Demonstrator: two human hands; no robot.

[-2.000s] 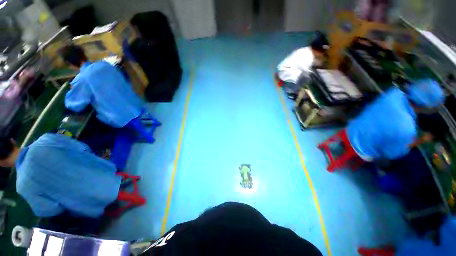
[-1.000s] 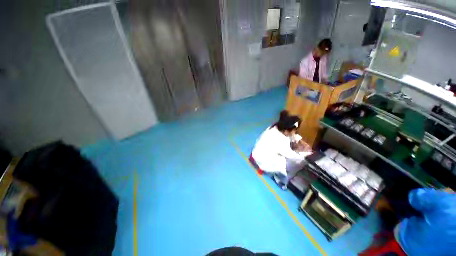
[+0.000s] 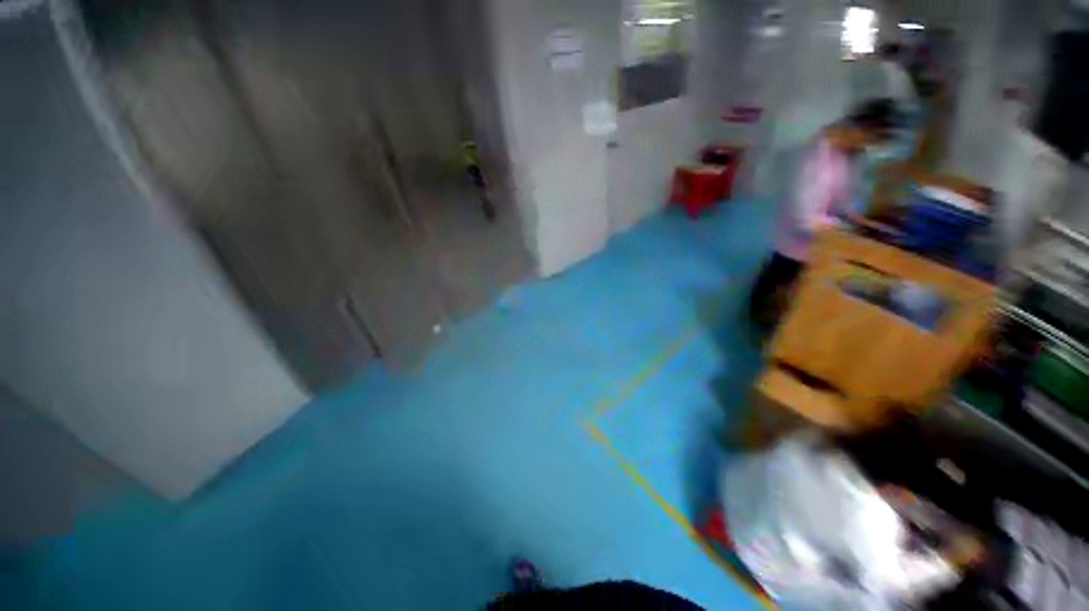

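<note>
Neither of my hands is in the picture. My dark clothing [image 3: 585, 598] shows at the bottom edge, with a small dark shoe tip [image 3: 523, 574] beside it on the blue floor [image 3: 478, 477]. Large brownish-grey metal doors [image 3: 322, 179] stand ahead on the left. A wooden desk [image 3: 878, 322] stands at the right. The picture is blurred.
A person in pink [image 3: 818, 191] stands behind the desk. A person in white [image 3: 824, 525] is low at the lower right, beside packed goods [image 3: 1045, 561]. A red stool [image 3: 705, 181] stands by the far wall. A yellow line [image 3: 651, 492] runs along the floor.
The view has moved forward and turned, so the metal doors and desk are nearer. The workers in blue have left the picture. The white roll-like object at lower left is gone from view.
</note>
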